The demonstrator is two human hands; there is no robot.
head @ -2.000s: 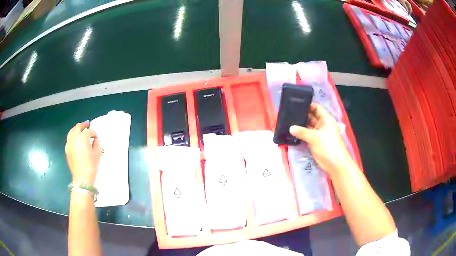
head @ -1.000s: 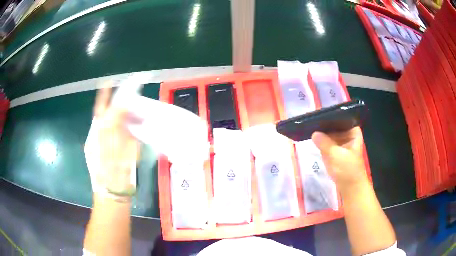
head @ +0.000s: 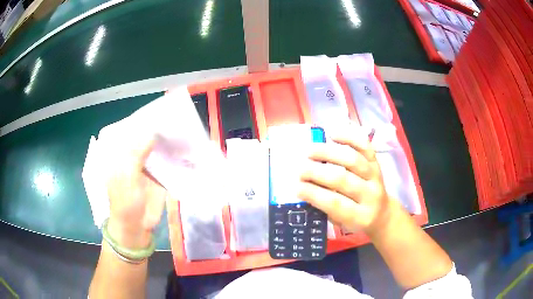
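My right hand (head: pixel 345 178) holds a black keypad phone (head: pixel 298 233), keys and blue-white screen side up, above the red phone tray (head: pixel 280 105). My left hand (head: pixel 137 193) holds a white frosted phone bag (head: pixel 175 131) over the tray's left side; its fingers are blurred. Two bare black phones lie in the back-left pockets, one (head: pixel 236 114) plainly visible, the other partly covered by the bag. The back-middle pocket is empty. Bagged phones (head: pixel 251 198) lie in the front row and the two back-right pockets. The stack of empty bags (head: pixel 96 175) shows partly behind my left hand.
Tall stacked red trays (head: pixel 497 111) stand to the right of the working tray. Another red tray with bagged phones (head: pixel 444 32) lies at the back right. A pale metal strip (head: pixel 123 105) crosses the green bench. A blue stool (head: pixel 517 233) is at the lower right.
My left hand has picked up a bag and brought it right, over the tray. My right hand has turned the phone from back side to keypad side up and moved it left and towards me.
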